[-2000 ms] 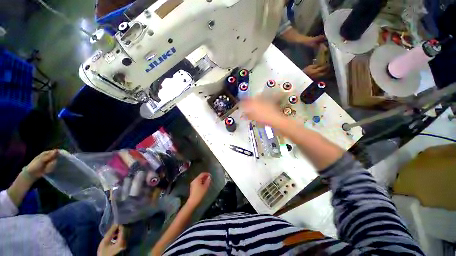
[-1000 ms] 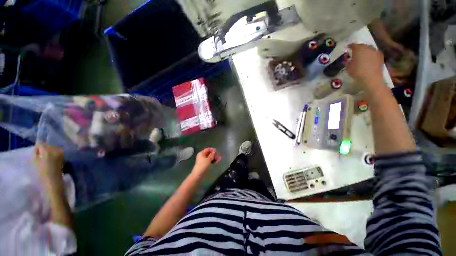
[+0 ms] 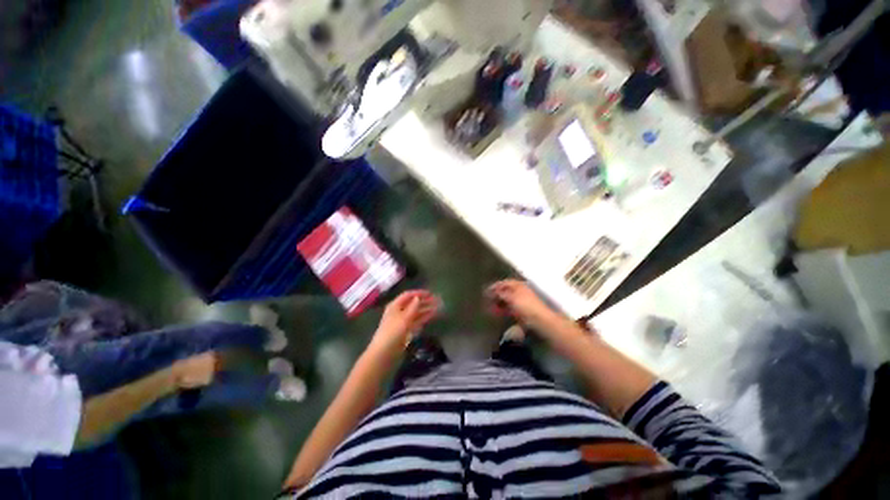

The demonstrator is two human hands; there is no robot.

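My left hand (image 3: pixel 410 311) and my right hand (image 3: pixel 511 297) are in front of my body, apart, off the table's near edge. Their fingers are curled and blurred; I cannot tell if either holds anything. Dark thread spools (image 3: pixel 538 82) and a light blue one (image 3: pixel 511 92) stand near the machine arm. A black spool (image 3: pixel 639 88) is further right. Other spools with red-and-white ends stand around the control panel (image 3: pixel 571 161), one (image 3: pixel 662 179) to its right.
White table (image 3: pixel 459 186) with bobbin box (image 3: pixel 471 127), slim dark tool (image 3: pixel 520 209) and slotted tray (image 3: pixel 596 267). Machine (image 3: pixel 293 39) at upper left. Blue crate (image 3: pixel 234 186) and red-and-white packet (image 3: pixel 349 262) on the floor. A person's hand (image 3: pixel 197 371) at left; bagged dark bundle (image 3: pixel 800 391) at right.
My right hand has moved back from the spools to beside my left hand. The view has shifted. The other person's clear bag of spools no longer shows clearly.
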